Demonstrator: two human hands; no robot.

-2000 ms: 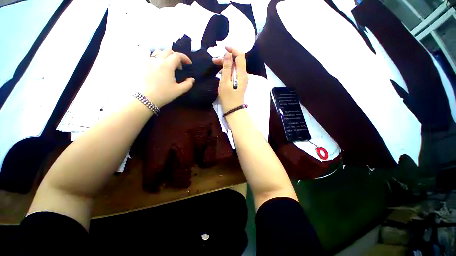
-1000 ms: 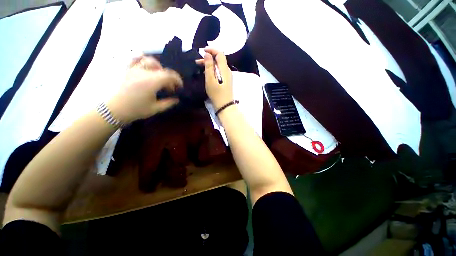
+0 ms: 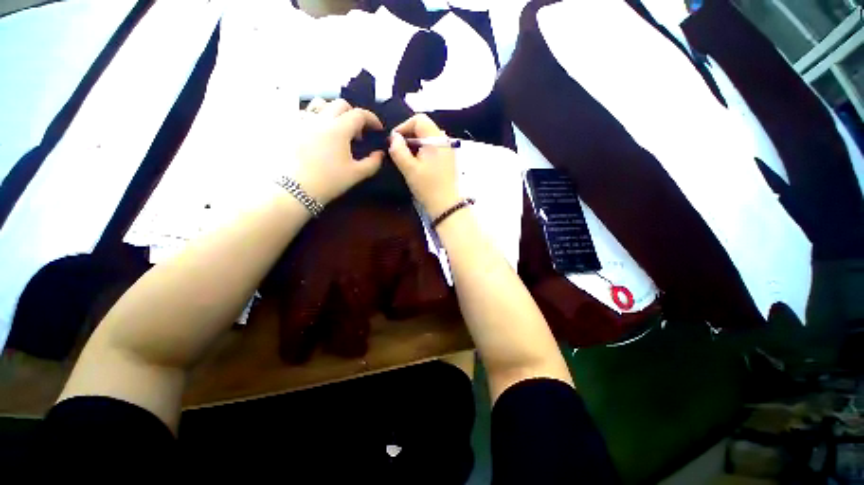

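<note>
Small dark cut pieces (image 3: 384, 180) lie in a pile at the centre, between and below my hands. My left hand (image 3: 339, 142) rests on them from the left with thumb and fingers curled; its fingertips meet dark cloth, but whether they pinch a piece is hard to tell. My right hand (image 3: 423, 166) holds a thin pale pen (image 3: 431, 142) with a dark end pointing right. The pen's writing tip is hidden by my fingers at the dark pieces. Dark red-brown pieces (image 3: 332, 303) with jagged ends lie below, near the table edge.
A curved white piece (image 3: 469, 71) lies above my hands. White panels (image 3: 663, 142) and dark panels (image 3: 606, 161) spread around. A smartphone (image 3: 564, 223) and a red ring (image 3: 621, 296) lie right of my right forearm. The brown table edge (image 3: 417, 346) is nearest me, with green floor (image 3: 644, 398) beyond.
My left hand, blurred and farther left one second ago, is back at the dark pieces. My right hand has turned the pen from steep to nearly level, and the hands are closer together.
</note>
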